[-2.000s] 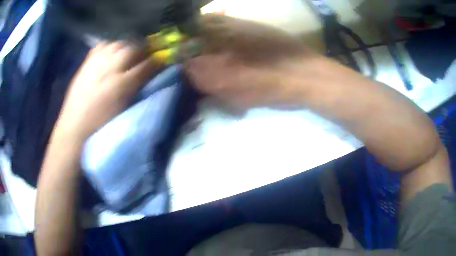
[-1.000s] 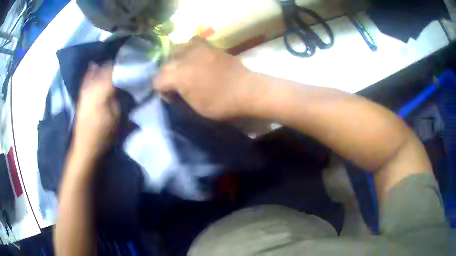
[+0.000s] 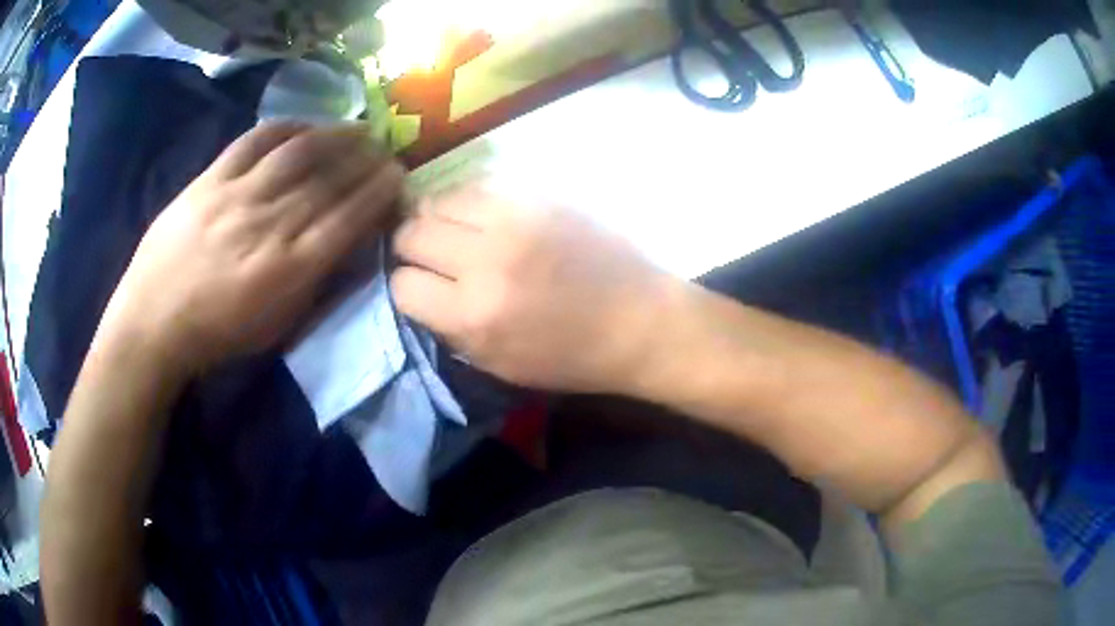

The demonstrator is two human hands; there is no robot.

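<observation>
The dark garment panel (image 3: 122, 184) lies on the table at the left and hangs over its front edge. A light blue-grey piece (image 3: 351, 355) lies over it below the needle area. My left hand (image 3: 263, 239) lies on the cloth with fingers bent, just below the presser foot area (image 3: 385, 116). My right hand (image 3: 514, 287) is beside it, fingertips curled on the edge of the pale piece. The fingertips of both hands nearly meet and partly hide the cloth there.
The sewing machine head (image 3: 263, 22) is at the top. Orange-red tape (image 3: 428, 95) is on the machine bed. Black-handled shears (image 3: 737, 61), slim snips (image 3: 883, 58) and dark scraps (image 3: 997, 34) lie at the upper right. A blue basket (image 3: 960, 330) with cloth pieces stands at the right.
My left hand has moved up and right onto the cloth near the needle. My right hand has moved slightly down. The dark panel is spread wider at the left, and the pale piece hangs flatter.
</observation>
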